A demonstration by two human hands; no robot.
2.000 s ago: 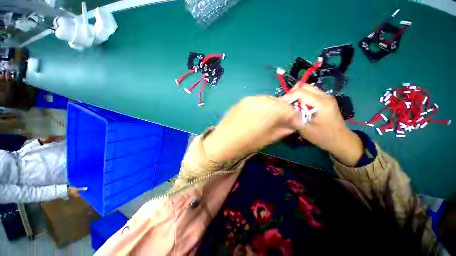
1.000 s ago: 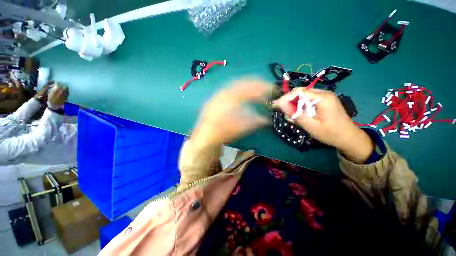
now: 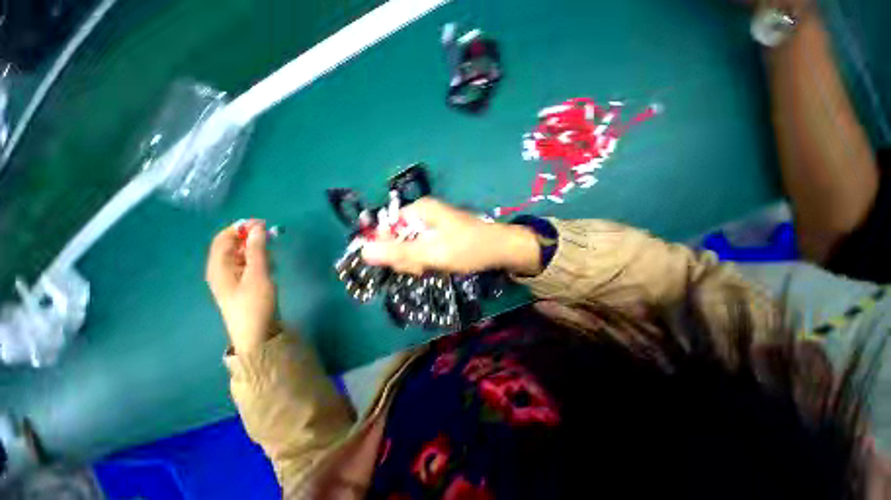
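Observation:
My left hand (image 3: pixel 242 278) is raised at the left, its fingertips closed on a small red cable (image 3: pixel 241 230) with a white end; blur hides whether a board hangs from it. My right hand (image 3: pixel 435 239) is closed on a bunch of red cables with white plugs (image 3: pixel 399 223), over a group of black circuit boards (image 3: pixel 425 301). The boards lie near the bench's front edge and are partly hidden by this hand. A loose pile of red cables (image 3: pixel 574 137) with white plugs lies beyond my right hand.
A black board with cable (image 3: pixel 475 73) lies farther back. Clear crumpled plastic (image 3: pixel 200 146) lies on the white strip (image 3: pixel 322 54). A white object (image 3: pixel 49 317) is at far left. Another person's forearm (image 3: pixel 826 137) reaches in at right. A blue crate (image 3: pixel 190 464) is below the bench.
The view has swung, so the bench things appear shifted left. My left hand has moved away from the right hand and closed on a red cable. My right hand still holds its cables.

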